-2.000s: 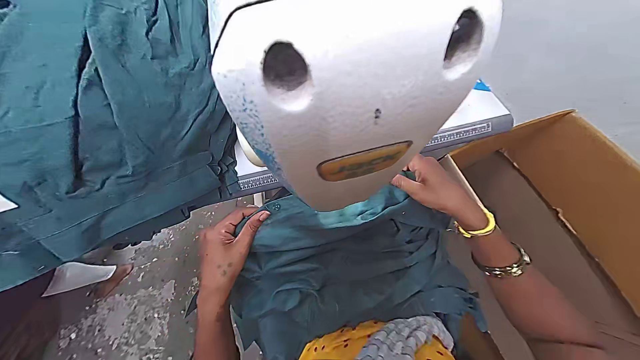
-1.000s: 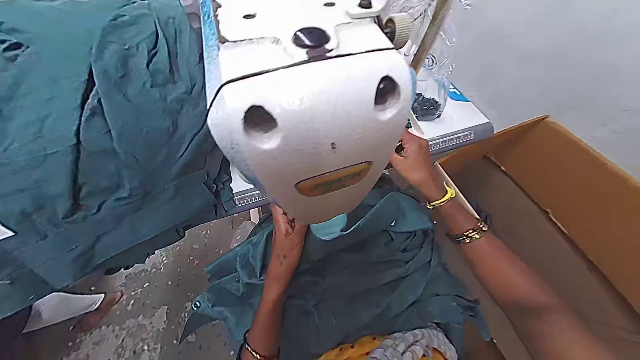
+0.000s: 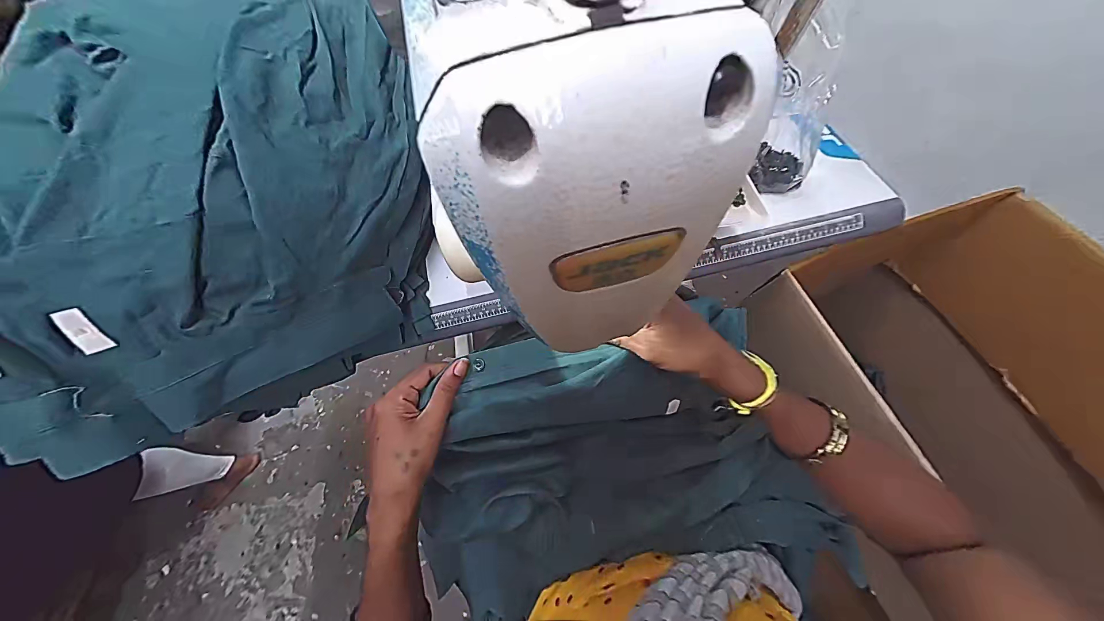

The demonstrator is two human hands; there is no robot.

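A white Jack sewing machine head (image 3: 604, 172) fills the upper middle and hides whatever lies beneath it. Below it, a teal garment (image 3: 586, 466) hangs over the lap. My left hand (image 3: 414, 423) pinches the garment's top edge between thumb and fingers, beside a small round button. At the machine's lower right, my right hand (image 3: 677, 341) is on the same edge, its fingertips partly hidden by the machine head. A yellow bangle (image 3: 759, 384) and a gold-coloured bracelet (image 3: 835, 434) are on the right wrist.
Teal garments (image 3: 198, 190) are piled at the left. A cardboard box (image 3: 1026, 345) stands at the right. The white machine table (image 3: 828, 194) has a printed ruler edge and carries a clear container of dark small pieces (image 3: 780, 164). Another person's foot (image 3: 228, 483) shows on the floor at lower left.
My left hand has come out from under the machine head to the left, now pinching the garment's edge, which is spread between both hands. My right hand has moved lower, onto the cloth edge.
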